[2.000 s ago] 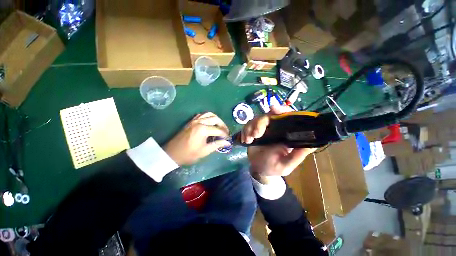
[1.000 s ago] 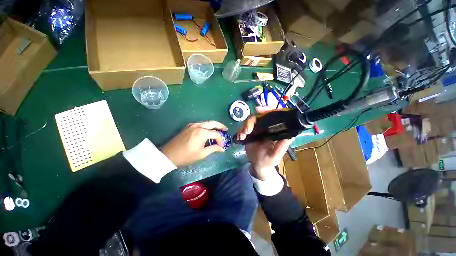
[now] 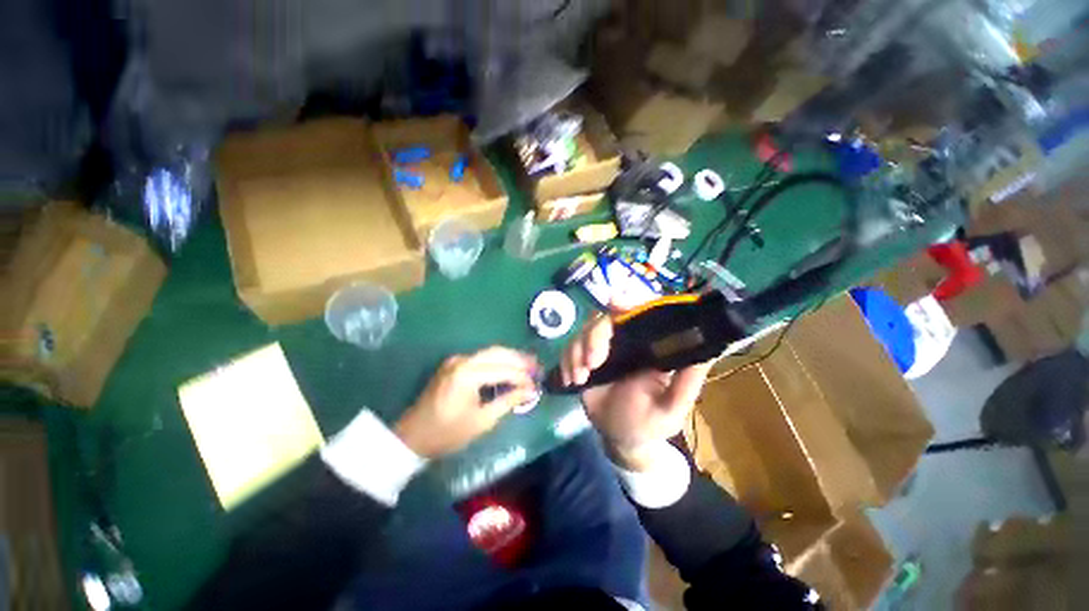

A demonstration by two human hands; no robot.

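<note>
My left hand (image 3: pixel 463 403) holds a small round device body (image 3: pixel 524 397) between thumb and fingers, low over the bench's front edge. The fingers cover most of it. My right hand (image 3: pixel 633 388) is wrapped around a black-and-orange power driver (image 3: pixel 669 335) with a thick cable. The driver lies almost level and its tip meets the device body; the exact contact is blurred. A white disc with a dark centre (image 3: pixel 552 314) lies on the green bench just beyond my hands.
Paper sheet (image 3: pixel 251 425) at left. Large open carton (image 3: pixel 313 227), box with blue cells (image 3: pixel 443 179) and clear cups (image 3: pixel 361 315) (image 3: pixel 455 247) stand behind. Tools (image 3: pixel 623 277) lie beyond the driver. Open cartons (image 3: pixel 812 412) stand at right, a red object (image 3: pixel 496 529) between the legs.
The view has tilted up and blurred, so the bench things sit lower in the picture. Both hands keep their holds, with the driver still at the device body.
</note>
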